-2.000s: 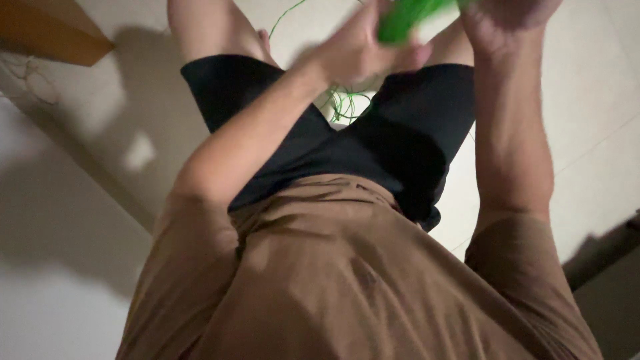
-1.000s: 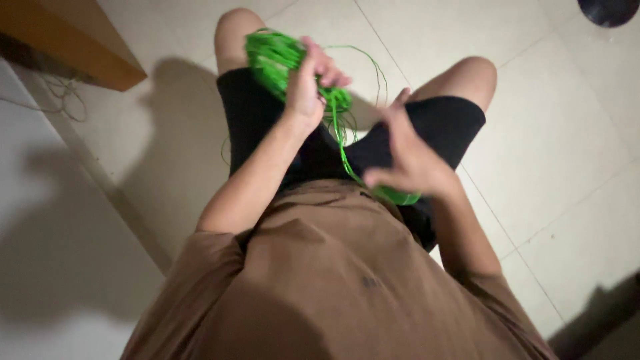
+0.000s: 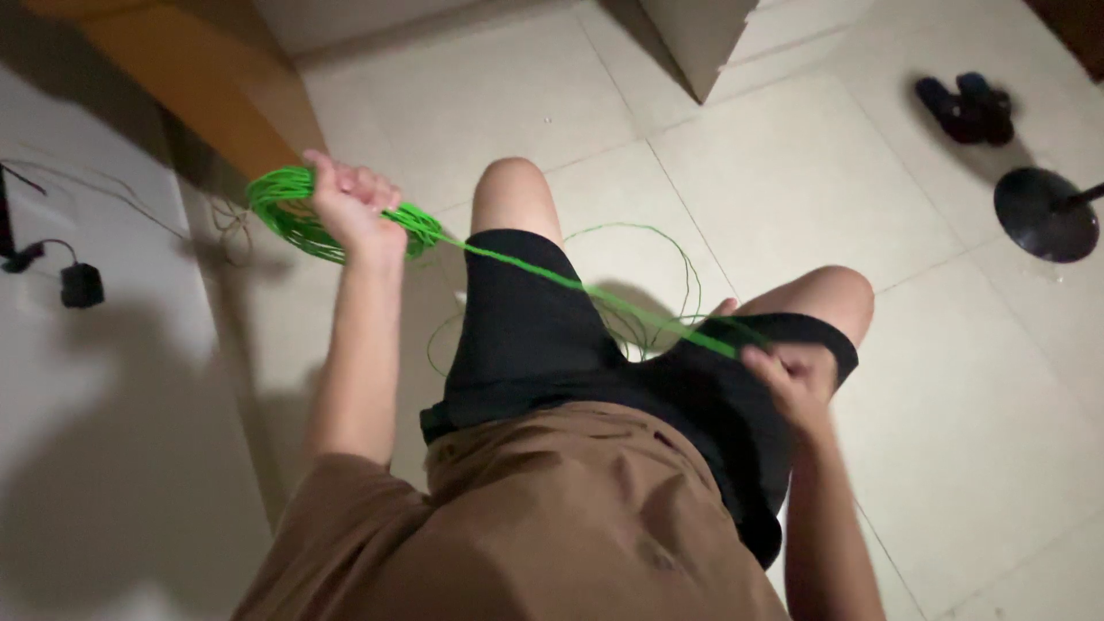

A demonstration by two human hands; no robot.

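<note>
My left hand [image 3: 358, 203] is closed round a bundle of looped green cord [image 3: 289, 216], held out beyond my left knee. From the bundle a stretch of green cord [image 3: 552, 274] runs taut across my lap to my right hand [image 3: 793, 375]. That hand, somewhat blurred, grips the cord above my right thigh. Thinner loops of the same green cord [image 3: 690, 267] lie on the floor between my legs, partly hidden by my black shorts.
An orange-brown wooden piece of furniture [image 3: 233, 95] stands at upper left, with thin cables [image 3: 231, 226] beside it. A black power adapter [image 3: 81, 285] is at far left. Dark slippers [image 3: 970, 112] and a round black stand base [image 3: 1045, 214] are at upper right. A pale panel corner [image 3: 694, 43] juts in at the top.
My hands have moved apart, with the cord now stretched between them. My right hand, blurred near the cord a second ago, now grips it. The view has shifted to show more floor.
</note>
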